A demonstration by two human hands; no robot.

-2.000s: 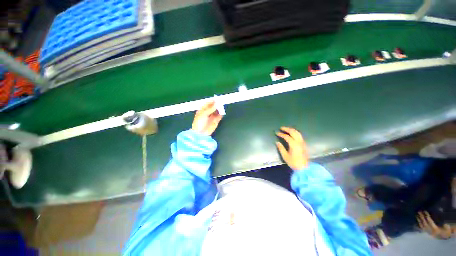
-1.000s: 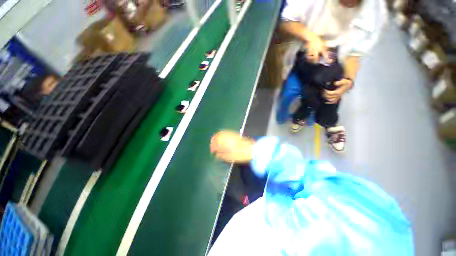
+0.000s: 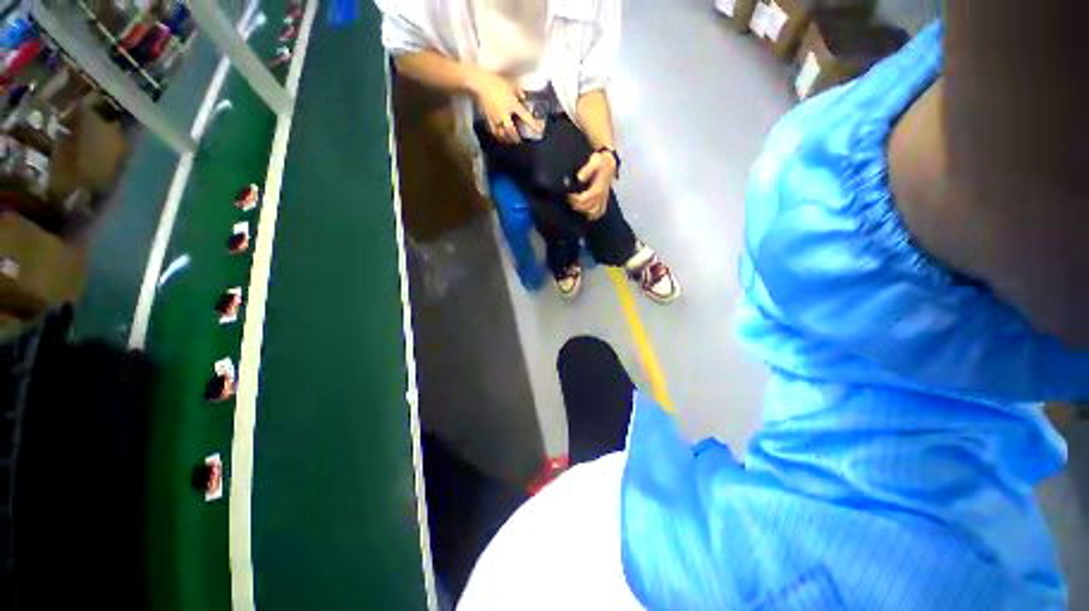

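Note:
Several small dark, reddish modules with white tabs (image 3: 221, 382) sit in a row on the green conveyor belt (image 3: 177, 412), at the left of the view. My right hand (image 3: 1003, 179) is raised very close to the camera at the upper right. Only dark, blurred skin around the wrist shows above the blue sleeve; the fingers cannot be made out, nor whether they hold anything. My left hand is out of the picture.
The green bench (image 3: 328, 358) runs beside the belt behind a white rail (image 3: 248, 394). A dark tray stack (image 3: 72, 477) is at lower left. A seated person (image 3: 537, 131) is on a blue stool (image 3: 516, 239) by the bench. Cartons (image 3: 60, 143) stand at the far left and top right.
The view has swung right, towards the floor and seated person. My right hand has left the bench area and come up close to the camera. My left hand, earlier holding something white, has left the view.

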